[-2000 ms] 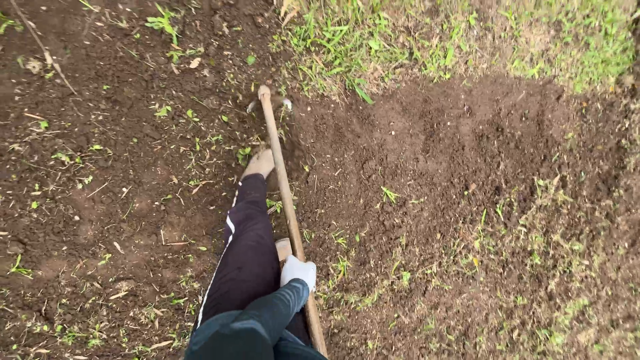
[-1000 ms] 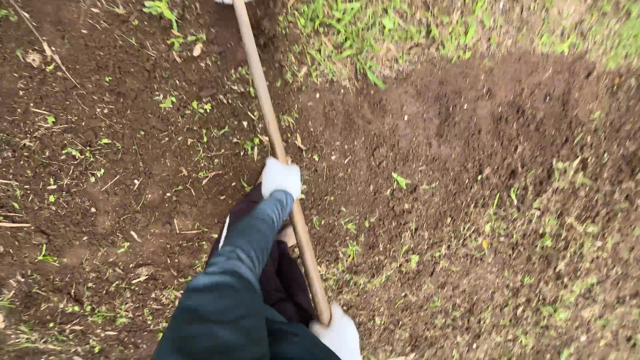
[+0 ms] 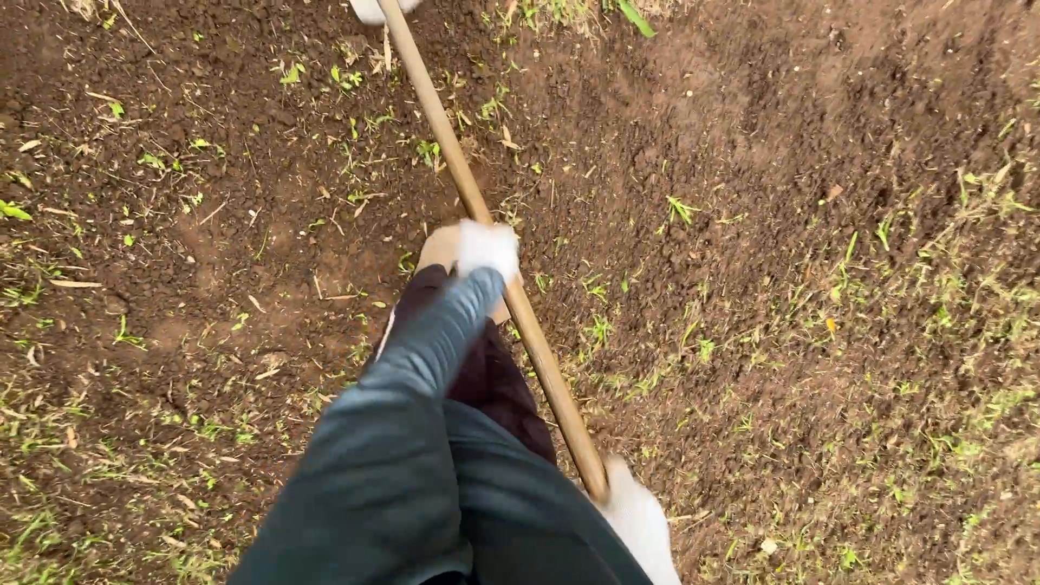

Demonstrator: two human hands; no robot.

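A long wooden tool handle [image 3: 540,349], apparently that of a hoe, slants from the upper left to the lower right. My left hand [image 3: 490,250], in a white glove and blurred, is closed around its middle, just above a light-coloured shoe [image 3: 439,248]. At the handle's lower end my right hand [image 3: 638,516], also white-gloved, grips it; the fingers are partly hidden. A pale metal head [image 3: 370,10] shows at the top edge, cut off by the frame. My dark sleeves and dark trousers fill the lower middle.
Brown soil [image 3: 772,162] with small weeds, dry leaf bits and twigs spreads on both sides. Grass [image 3: 561,12] grows at the top edge, and sparse grass [image 3: 967,439] lies at the lower right. My legs stand under the arms, left of the handle.
Two seconds ago only my left hand showed on the handle, lower down, and the tool's head was nearer the shoe. My right hand has since come into view at the handle's end.
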